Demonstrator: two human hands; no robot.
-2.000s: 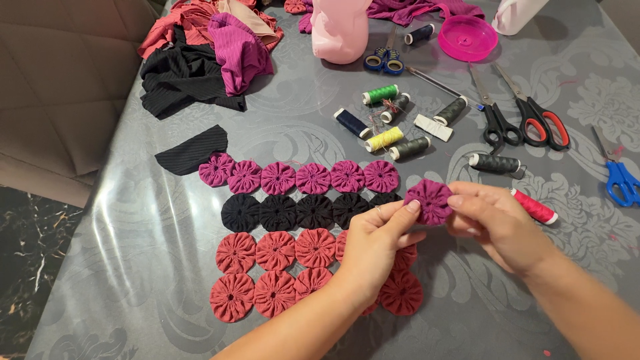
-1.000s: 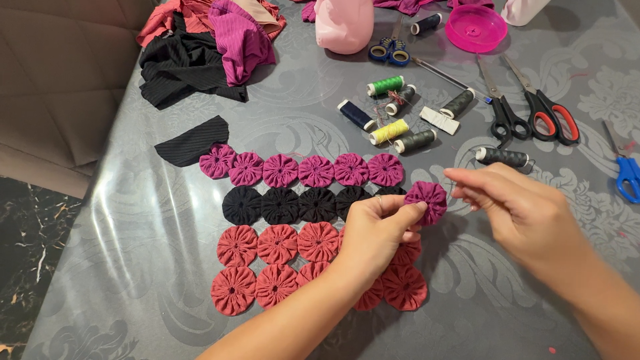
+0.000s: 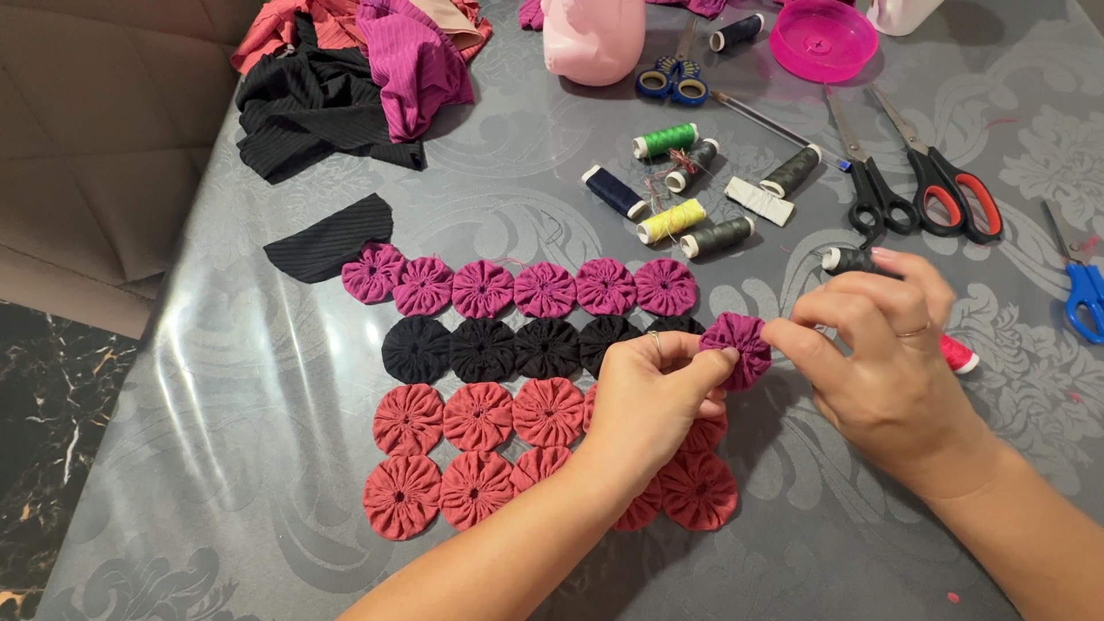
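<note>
My left hand (image 3: 660, 388) pinches a magenta fabric yo-yo rosette (image 3: 738, 351) between thumb and fingers, above the right end of the rows. At the rosette's right edge are the thumb and index fingertip of my right hand (image 3: 871, 354), closed together; whether they pinch a needle or thread cannot be told. Below lie a row of magenta rosettes (image 3: 544, 290), a row of black rosettes (image 3: 547, 348) and two rows of coral rosettes (image 3: 477, 417), partly hidden by my left hand and forearm. A black ribbed fabric piece (image 3: 332, 237) touches the leftmost magenta rosette.
Thread spools, among them a green one (image 3: 666, 141) and a yellow one (image 3: 672, 221), lie beyond the rows. Black-and-red scissors (image 3: 949, 185), black scissors (image 3: 875, 194), blue scissors (image 3: 1085, 293) and a pen (image 3: 776, 128) are around them. Fabric scraps (image 3: 336, 103) are heaped at back left.
My right hand moved away from the rosette to the right, then came back close to its edge. My left hand has kept hold of the magenta rosette.
</note>
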